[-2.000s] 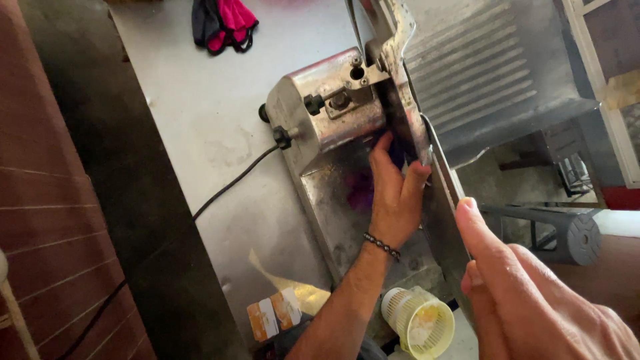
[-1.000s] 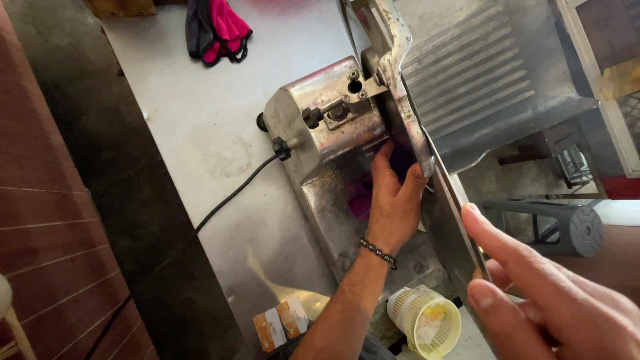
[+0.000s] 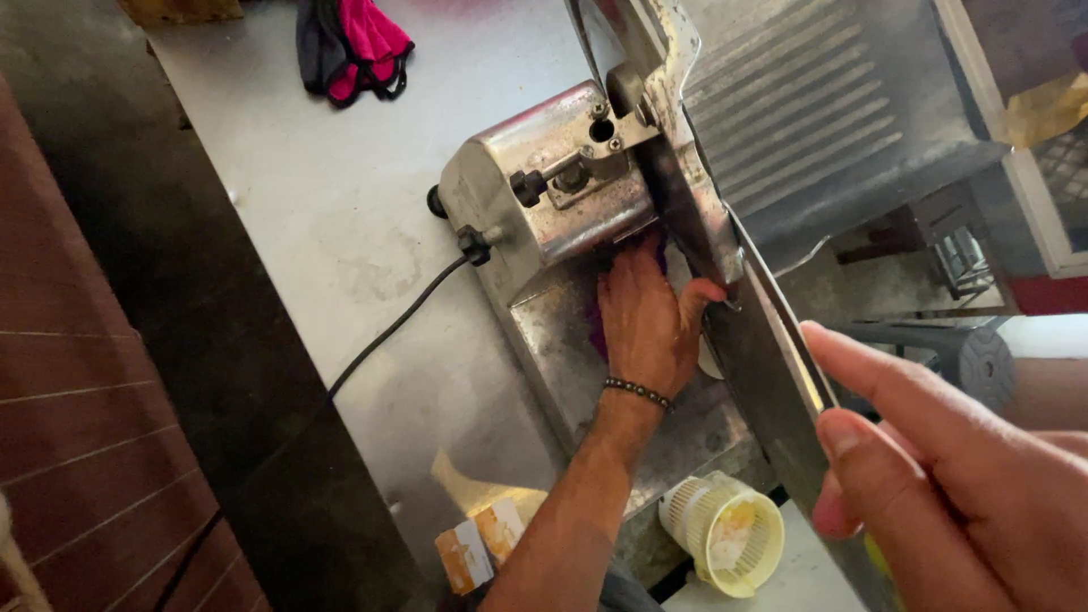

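Observation:
A metal slicing machine with black knobs and a cord stands on a metal-topped table. My left hand, a beaded bracelet at its wrist, reaches under the motor housing beside the upright plate. It presses on a purple cloth, mostly hidden beneath the palm and fingers; the thumb is spread toward the plate's lower edge. My right hand is at the lower right, with thumb and forefinger at the edge of a flat metal plate of the machine. The ribbed metal plate lies beyond it.
A pink and black fabric item lies at the table's far end. Near my left forearm are small orange and white boxes and a yellow plastic basket. A black power cord crosses the table edge. A grey stool stands at right.
My left hand has turned, its back now facing up and its fingers further under the housing. My right hand stays by the plate's edge.

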